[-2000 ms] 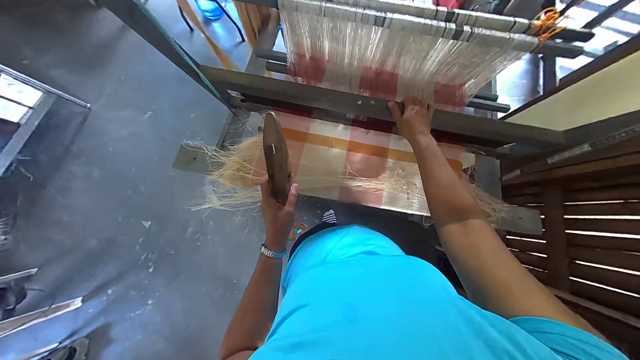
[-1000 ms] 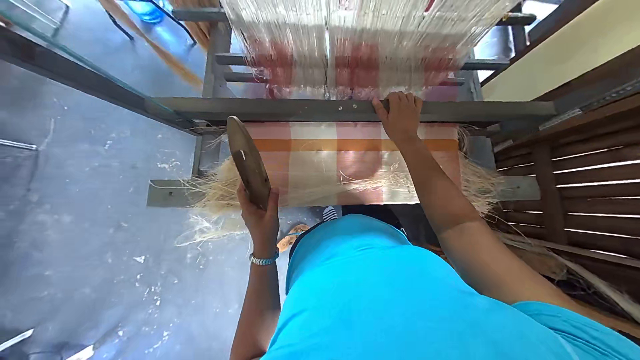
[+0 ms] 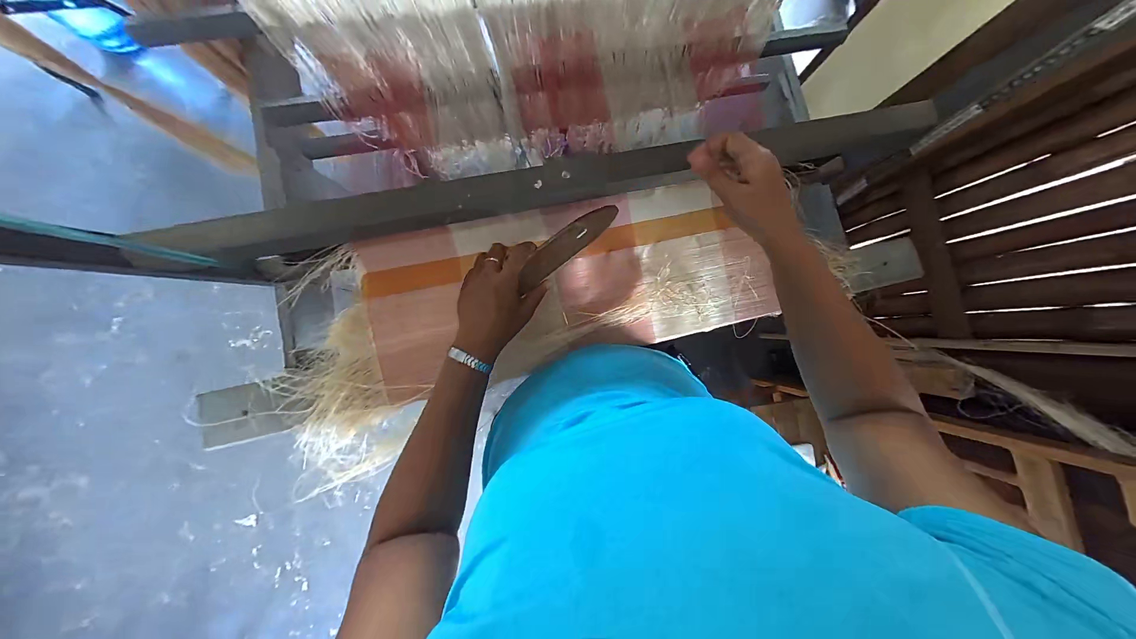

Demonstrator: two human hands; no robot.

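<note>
My left hand (image 3: 497, 297) holds a wooden weaving shuttle (image 3: 570, 248) over the woven cloth (image 3: 417, 324), its pointed tip toward the upper right. The cloth has pink and cream checks and an orange stripe, with loose fibre ends at its edges. My right hand (image 3: 744, 182), fingers curled, is at the right part of the loom's grey beater bar (image 3: 399, 202); whether it grips the bar or a thread cannot be told. Beyond the bar the pale and red warp threads (image 3: 559, 80) stretch away.
The grey loom frame (image 3: 266, 133) stands around the warp. A beam end (image 3: 240, 413) juts out at the lower left, another at the right. A slatted wooden wall (image 3: 1047, 240) is close on the right, with wooden pieces (image 3: 1038, 488) below it. Grey floor shows at left.
My left hand has moved in from the cloth's left edge, and the shuttle has tilted over toward the right. My right hand, earlier resting on the bar, has moved rightward with its fingers curled.
</note>
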